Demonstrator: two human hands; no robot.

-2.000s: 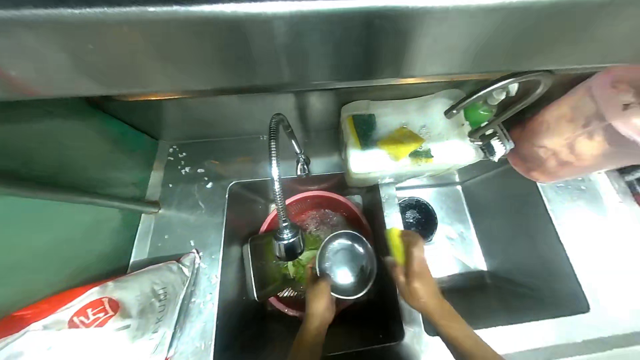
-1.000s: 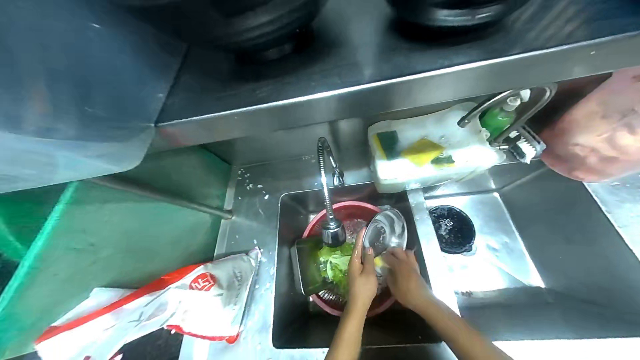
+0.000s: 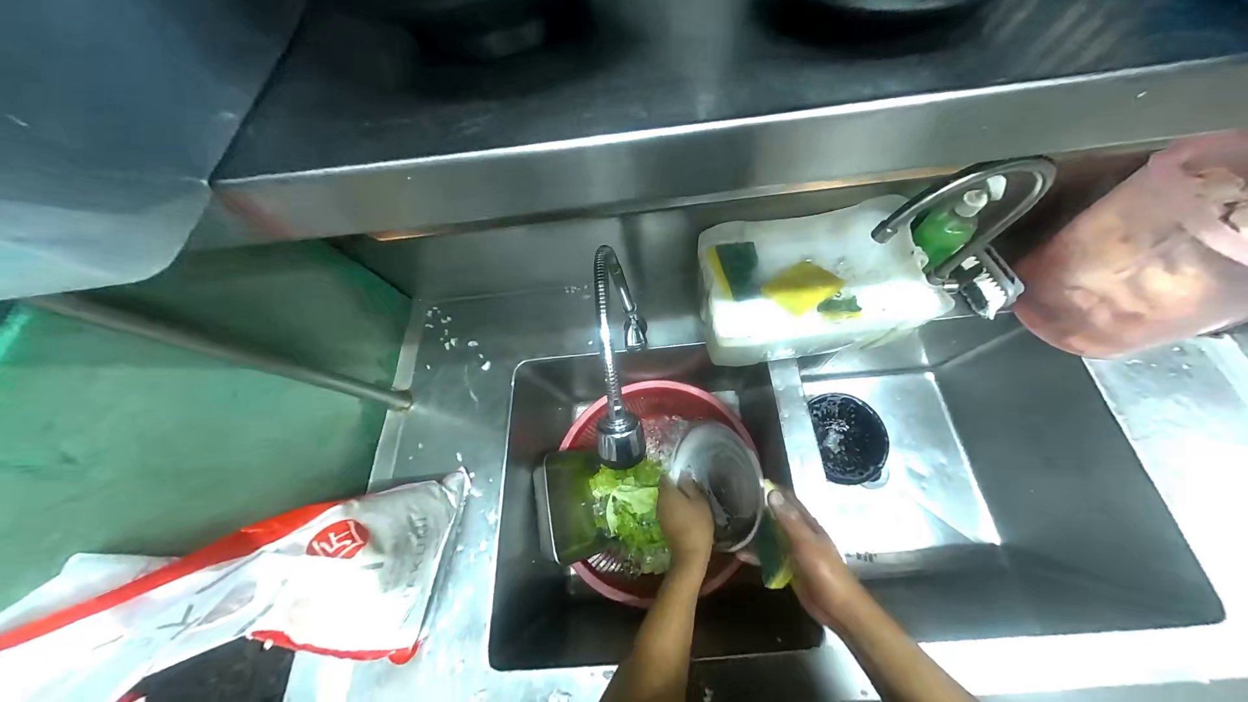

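My left hand (image 3: 685, 517) grips the rim of a round metal bowl (image 3: 720, 478), tilted over the left sink basin. In my right hand (image 3: 807, 551) is a yellow and green scouring sponge (image 3: 772, 551), held at the bowl's right side. Below them a red plastic colander (image 3: 663, 392) sits in the basin with green leafy vegetables (image 3: 632, 512) in it. A rectangular metal container (image 3: 570, 507) stands tilted at the colander's left. The sprayer head of a spring-neck faucet (image 3: 621, 439) hangs over the colander, left of the bowl.
A white tub (image 3: 746, 341) with sponges and liquid stands behind the basins. Right of it are a curved faucet (image 3: 1004, 166), a green bottle (image 3: 944, 232), a brush (image 3: 987, 292) and a pink bag (image 3: 1141, 263). The right basin holds a black drain strainer (image 3: 848, 439). A printed plastic bag (image 3: 370, 575) lies left.
The sponge was over the divider between the basins two seconds ago; my right hand now has it beside the bowl. The bowl's tilt has changed. The view has shifted.
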